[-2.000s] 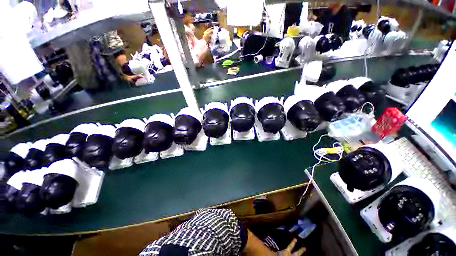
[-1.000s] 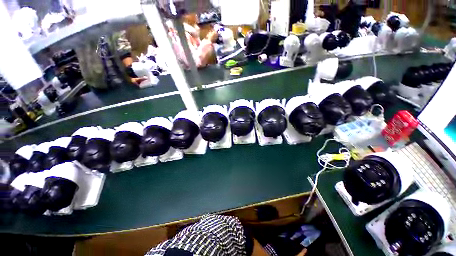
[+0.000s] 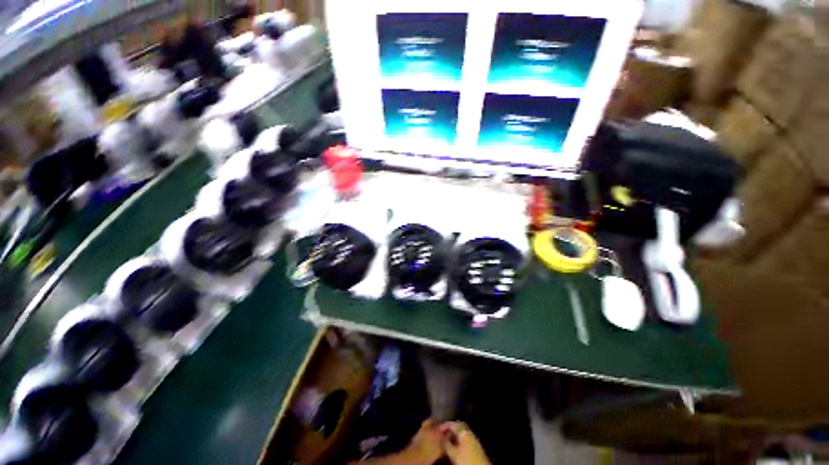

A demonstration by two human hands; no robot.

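Three white-and-black PTZ cameras stand side by side on the green desk: one at the left (image 3: 340,256), one in the middle (image 3: 416,259) and one at the right (image 3: 488,274). Pale LEDs show on their black faces, and a small pink piece is at the lower edge of the right one. My left hand (image 3: 425,443) and my right hand (image 3: 464,445) are close together, low at the bottom edge, below the desk front. They are small and blurred, with the fingers meeting. Whether they hold anything cannot be seen.
A monitor (image 3: 482,82) stands behind the cameras. A yellow tape roll (image 3: 565,249), a slim tool (image 3: 578,313), a white mouse (image 3: 623,301) and a white looped stand (image 3: 672,283) lie to the right. A camera row (image 3: 153,295) runs along the left bench. Brown cartons (image 3: 773,227) are at the right.
The view has swung right, from the long bench to the monitor desk. The striped sleeve is out of view, and both hands now show together at the bottom.
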